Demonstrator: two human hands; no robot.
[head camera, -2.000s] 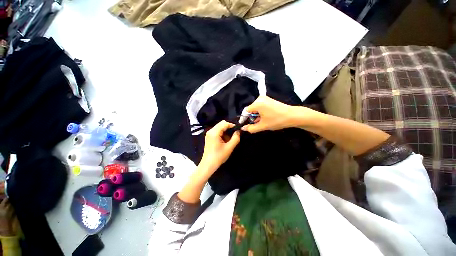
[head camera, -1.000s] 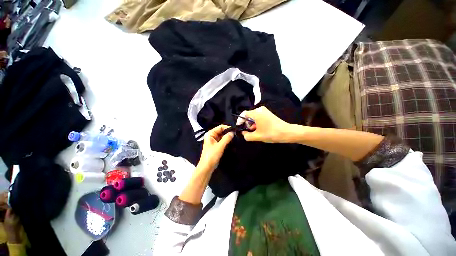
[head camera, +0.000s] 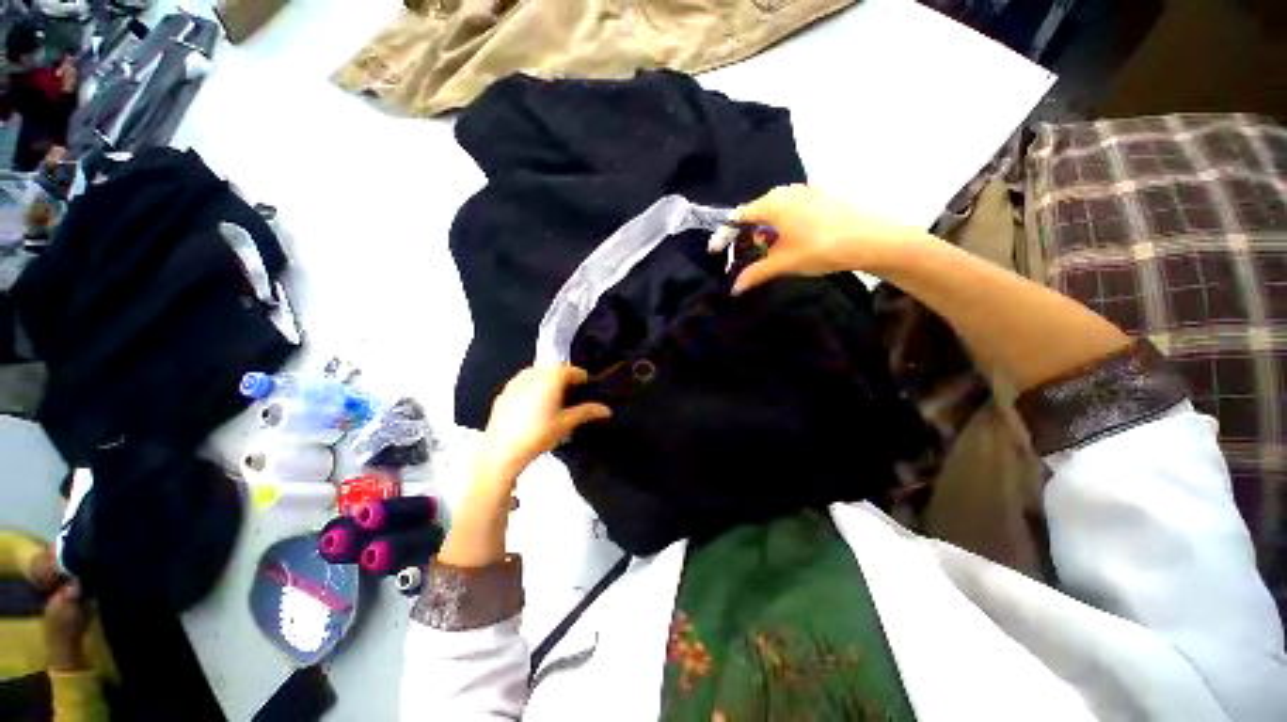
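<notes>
A black garment (head camera: 565, 268) lies in front of me, its opening towards me, with a white waistband lining (head camera: 621, 254) curving along the far side. My left hand (head camera: 529, 423) grips the waistband at its left end. My right hand (head camera: 798, 240) grips the waistband at its far right; a small dark tool with a red and blue touch (head camera: 764, 237) shows in its palm. A small round button (head camera: 644, 371) shows on the black cloth between my hands. No needle can be made out.
At left are a bottle (head camera: 304, 392), white cones (head camera: 297, 459), black cones with pink ends (head camera: 402, 547), a blue-grey dish (head camera: 304, 642) and another black garment (head camera: 155, 310). Tan cloth (head camera: 593, 43) lies at the far edge, plaid cloth (head camera: 1171, 240) at right. Another person's hand (head camera: 64, 628) shows lower left.
My hands have moved apart, left hand to the left and right hand up and right along the waistband. The loose buttons on the table are no longer visible beside my left arm.
</notes>
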